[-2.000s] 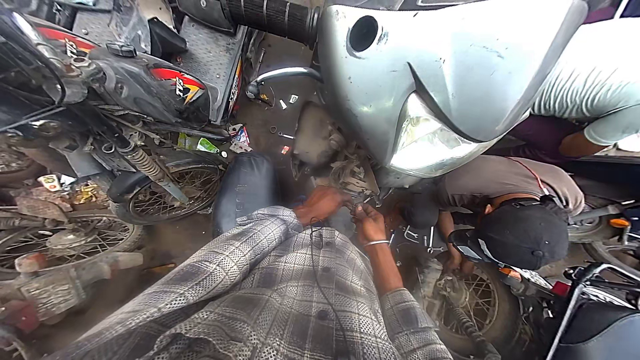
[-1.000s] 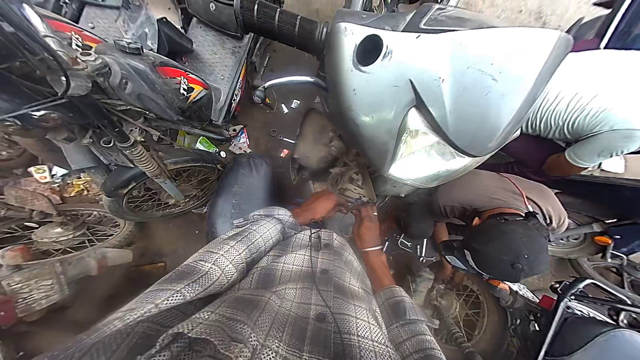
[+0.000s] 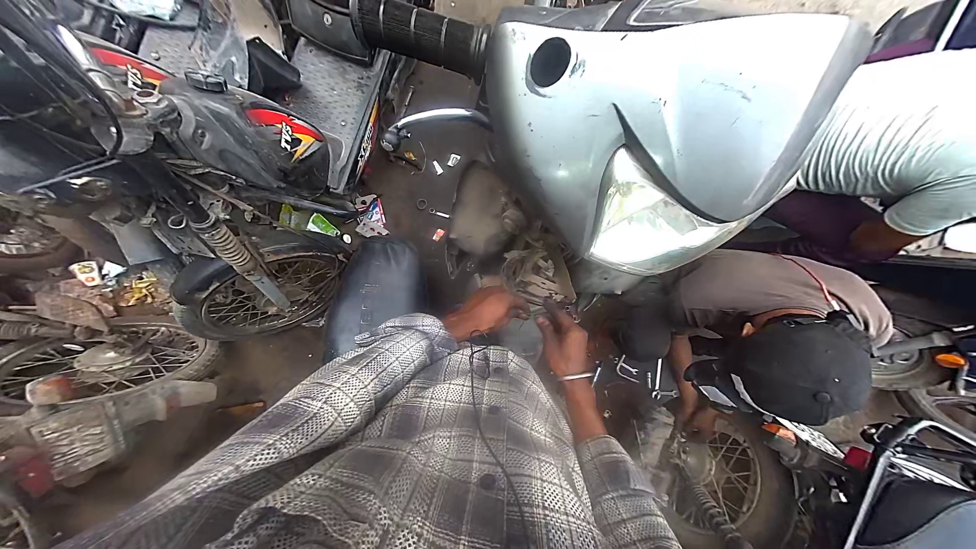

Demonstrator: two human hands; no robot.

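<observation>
My left hand (image 3: 488,311), palm down with bent fingers, is low in front of my chest beside dirty mechanical parts (image 3: 538,271) under the silver scooter front panel (image 3: 663,114). Close to its right, my right hand (image 3: 564,339), with a light bangle at the wrist, has its thumb and fingers brought together near the same parts. Whether either hand holds something small cannot be made out. A dusty rounded cover (image 3: 484,210) lies just beyond my hands. On the ground to the right of my right wrist are wrenches (image 3: 662,381).
A co-worker in a black cap (image 3: 801,370) bends over a spoked wheel (image 3: 720,480) at the right; another person's pale sleeve (image 3: 892,145) is above. Motorcycles with a TVS tank (image 3: 252,137) stand at the left. Litter (image 3: 371,216) and a curved metal tube (image 3: 442,117) lie ahead.
My right hand has come slightly away from my left one, leaving a wider gap between them. The co-worker in the cap remains bent over the wheel.
</observation>
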